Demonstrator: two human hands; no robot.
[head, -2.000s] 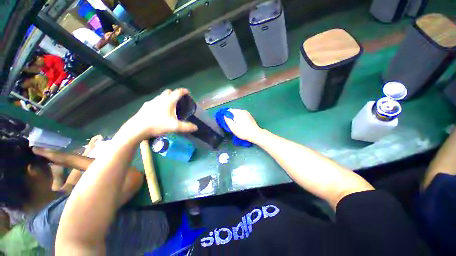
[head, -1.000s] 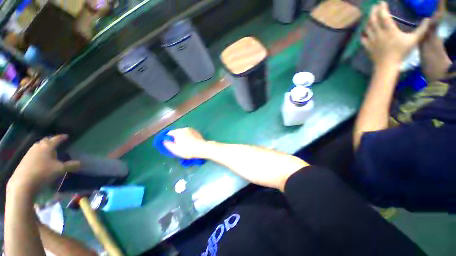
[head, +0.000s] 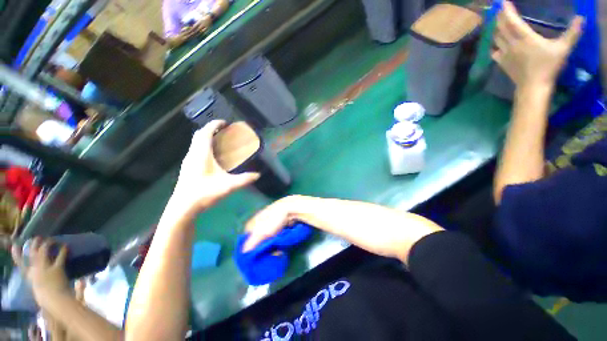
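My left hand (head: 207, 174) is around the wood-topped end of a grey speaker unit (head: 273, 174), thumb and fingers on opposite sides of its tan wood-look panel (head: 236, 145). The unit leans over the green bench. My right hand (head: 269, 221) holds a bunched blue cleaning cloth (head: 265, 261) low over the bench's near edge. A blue solvent bottle (head: 205, 254) is partly hidden behind my left forearm. A white solvent bottle (head: 406, 152) with its lid flipped up stands on the bench to the right.
Two grey units (head: 265, 91) stand across the green bench (head: 346, 153). A larger-looking wood-topped unit (head: 436, 63) stands at upper right. A neighbour's hand (head: 529, 53) holds a unit at right. Another person's hand (head: 48, 270) holds a dark unit at far left.
My left hand has moved right from the far left, where it released the earlier unit, and now grips the wood-topped one. My right hand has drawn the cloth nearer me. A neighbour now holds a unit at left.
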